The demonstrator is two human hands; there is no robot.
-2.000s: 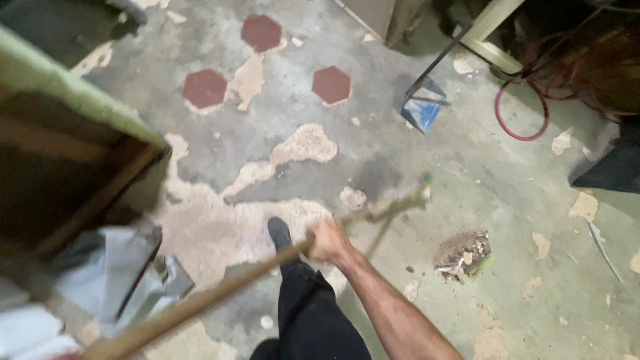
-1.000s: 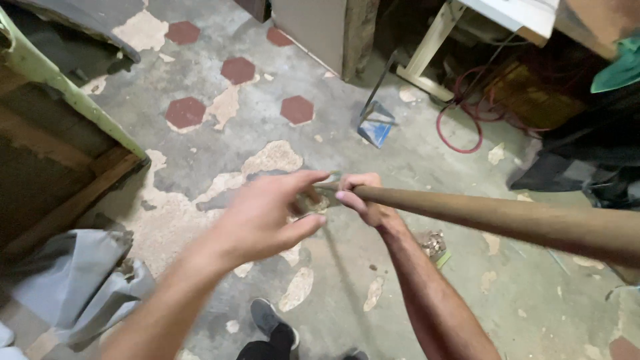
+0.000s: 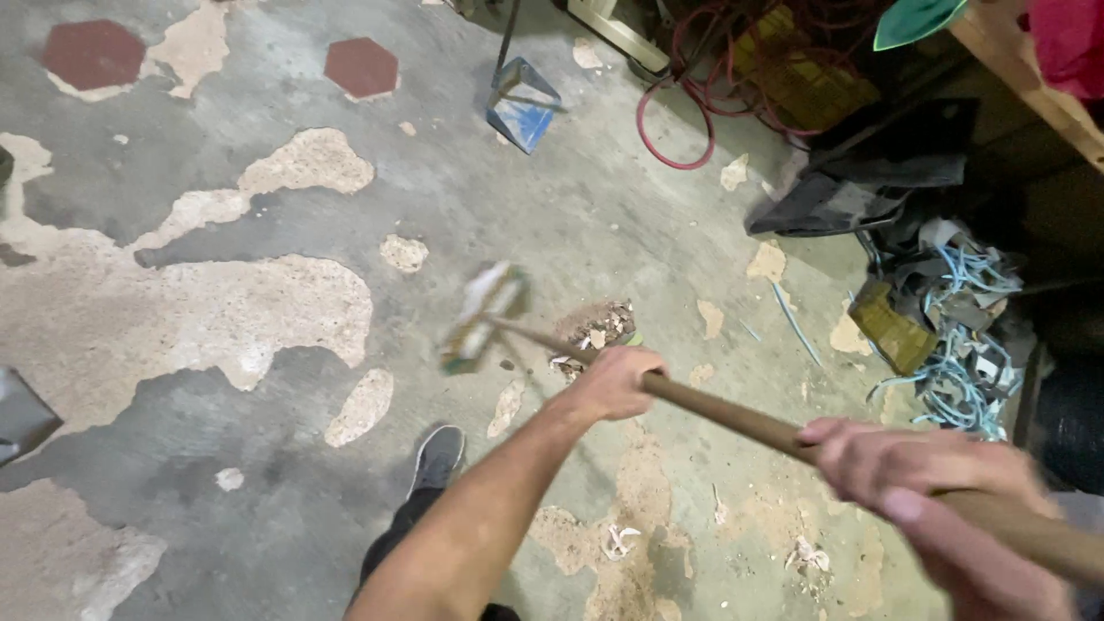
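Note:
My left hand [image 3: 617, 382] is closed around the wooden handle [image 3: 733, 418] of a push broom, lower down the shaft. Nearer the camera at the lower right, my right hand [image 3: 940, 483] grips the same handle. The broom head [image 3: 486, 317], blurred, is low over or on the concrete floor; whether it touches cannot be told. Just right of the head lies a small pile of dirt and debris [image 3: 595, 328], partly behind the handle. A blue dustpan [image 3: 524, 108] with a long handle rests on the floor at the top centre.
A red hose [image 3: 675, 125] lies coiled at the upper right. Tangled light-blue strips [image 3: 957, 379] and black material [image 3: 854, 194] lie along the right side. Loose scraps [image 3: 808, 556] are scattered at the lower right. My shoe [image 3: 438, 457] stands below the broom head.
One second ago my left hand was near the broom's handle with its fingers apart; now it grips the handle. The broom head has come into sight beside the debris pile.

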